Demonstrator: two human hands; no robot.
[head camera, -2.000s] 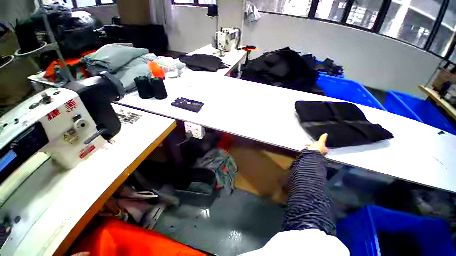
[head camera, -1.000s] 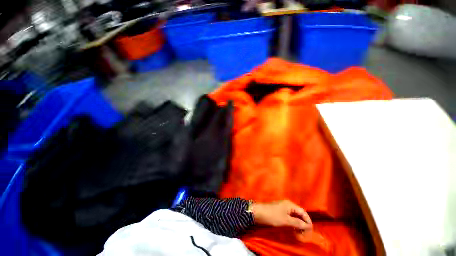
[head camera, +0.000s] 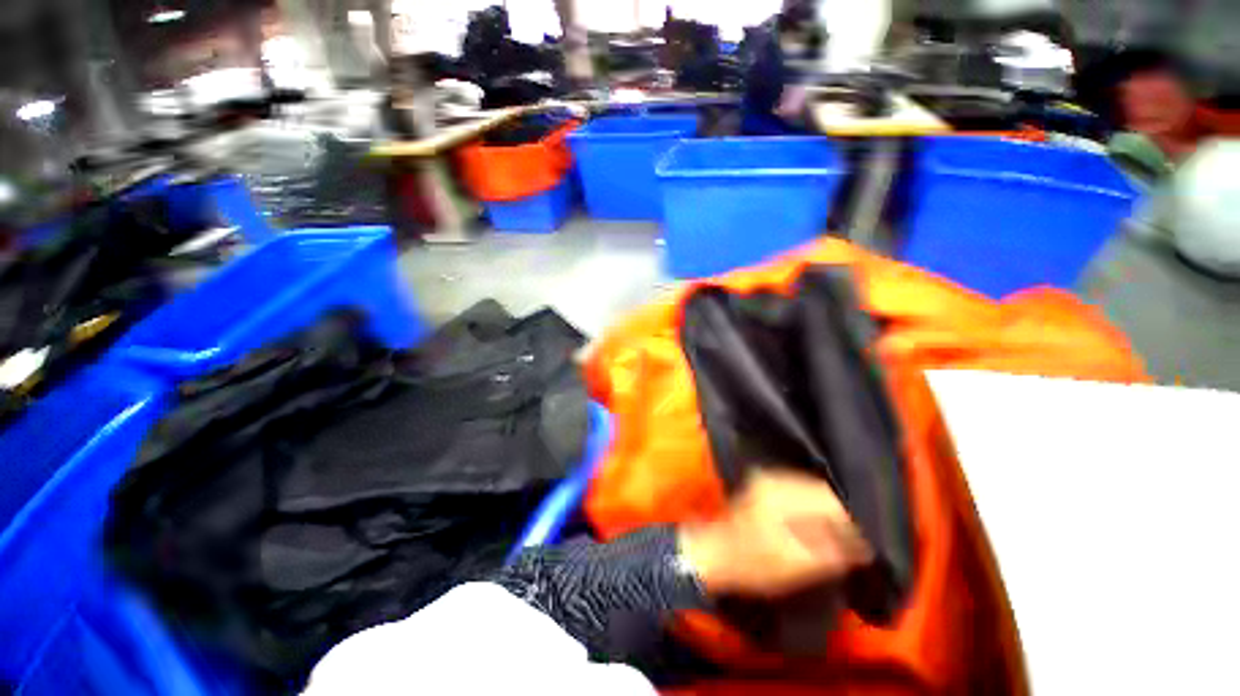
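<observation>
My left hand (head camera: 778, 534), blurred, is low in the centre with its striped dark cuff. It overlaps a folded black fabric piece (head camera: 802, 394) and appears to grip its lower part; the fingertips are not clear. The piece lies or hangs over a large orange cloth (head camera: 646, 449), beside the white table. A big heap of loose black fabric pieces (head camera: 394, 435) lies at the left in a blue bin. My right hand is not in view.
The white table (head camera: 1115, 517) fills the lower right. Blue bins (head camera: 755, 204) stand across the aisle, with another at the right (head camera: 1013, 218) and one at the left (head camera: 299, 279). An orange-lined bin (head camera: 521, 163) and blurred work tables are behind.
The view has swung from the machine and long table to the bins and orange cloth. A black piece beside the heap now lies over the orange cloth at my left hand.
</observation>
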